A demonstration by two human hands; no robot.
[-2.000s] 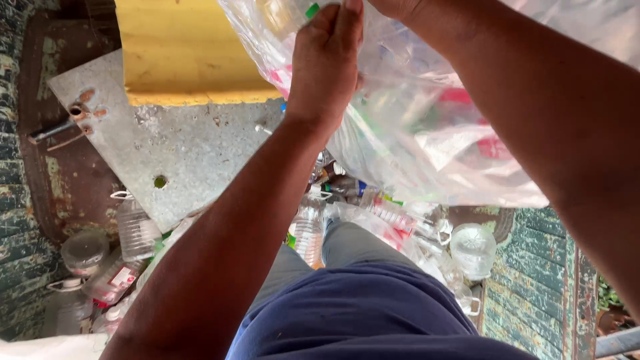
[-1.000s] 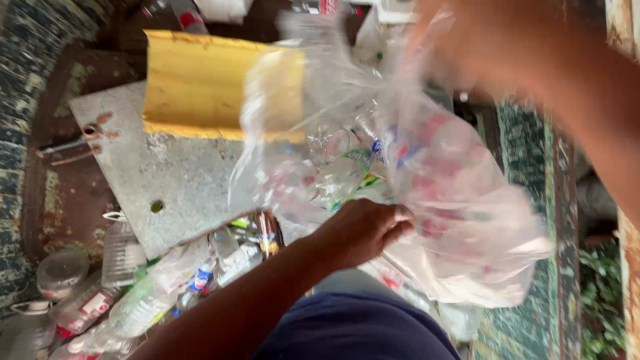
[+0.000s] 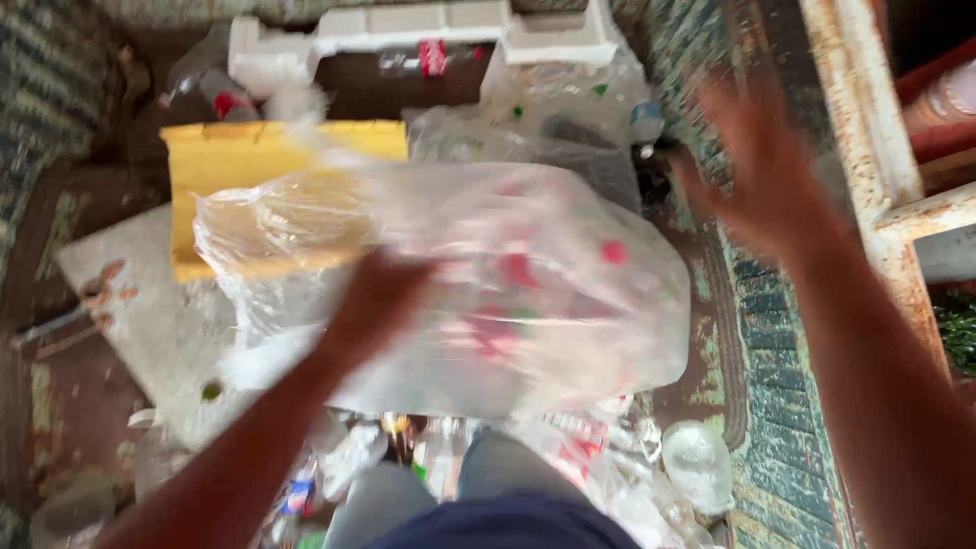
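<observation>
A large clear plastic bag [image 3: 579, 297] of plastic bottles lies sideways in front of my body, its loose, crumpled mouth to the left over a yellow panel [image 3: 229, 160]. My left hand [image 3: 381, 297] is blurred and lies over the bag's left part; whether its fingers grip the film cannot be told. To the right of the bag, my right hand [image 3: 747, 160] is raised with fingers spread and holds nothing. Through the film, red labels and a red cap show.
A grey metal sheet [image 3: 152, 305] lies under the yellow panel. White foam packing [image 3: 412, 23] and a red-labelled bottle [image 3: 432, 59] are at the far side. Loose bottles surround my legs, with a round clear container [image 3: 695, 465] at right. A rusty white metal frame [image 3: 869, 137] stands beyond the green wall.
The bag, upright with its mouth up a second ago, now lies on its side with its mouth to the left. My right hand is now apart from it. The view has shifted toward the far side.
</observation>
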